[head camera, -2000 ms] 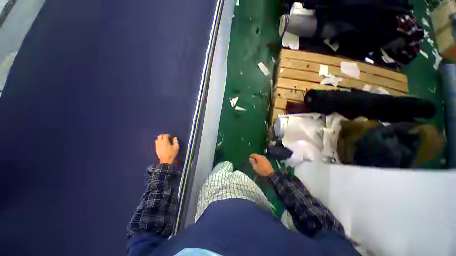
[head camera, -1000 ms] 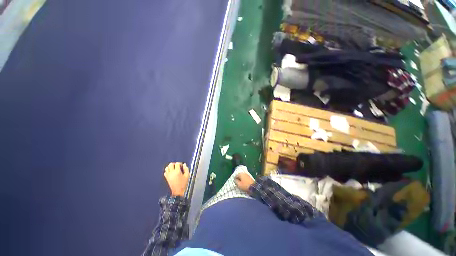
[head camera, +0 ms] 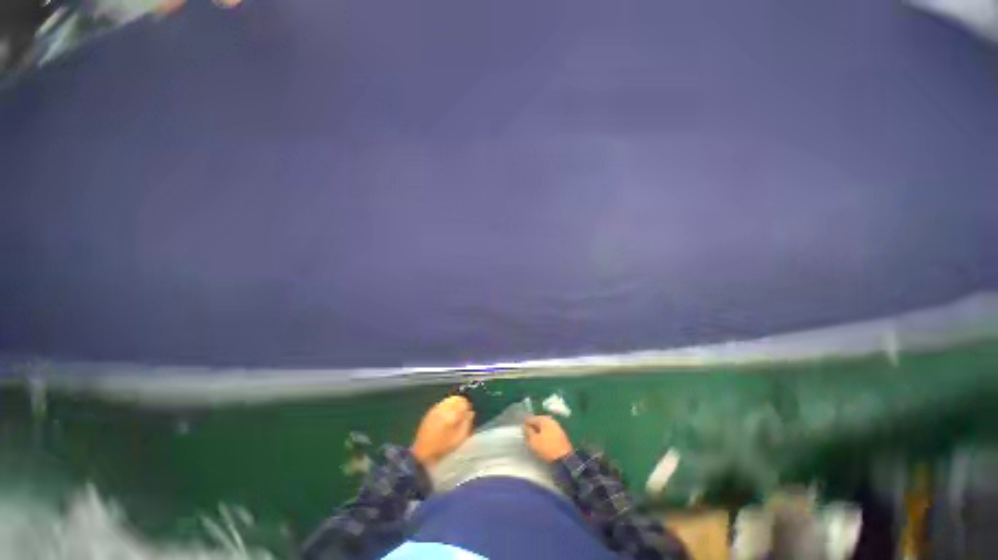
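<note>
The wide navy fabric (head camera: 492, 197) lies over the long table and fills the upper part of the blurred view. Its near edge shows a thin pale line (head camera: 525, 365) running across the view. My left hand (head camera: 443, 430) is just below this edge, in front of my body, with its fingers curled. My right hand (head camera: 547, 438) is a little to its right, also curled and below the edge. Blur hides whether either hand holds anything.
The pale table edging (head camera: 766, 348) runs from side to side in front of me. Green floor (head camera: 274, 443) with scraps lies below it. A blurred yellowish pallet part (head camera: 704, 534) is at lower right. What look like another person's hands (head camera: 227, 3) show at the top left, across the table.
The view has turned from along the table to face across it. My left hand has left the top of the cloth and is now below its edge, near my right hand.
</note>
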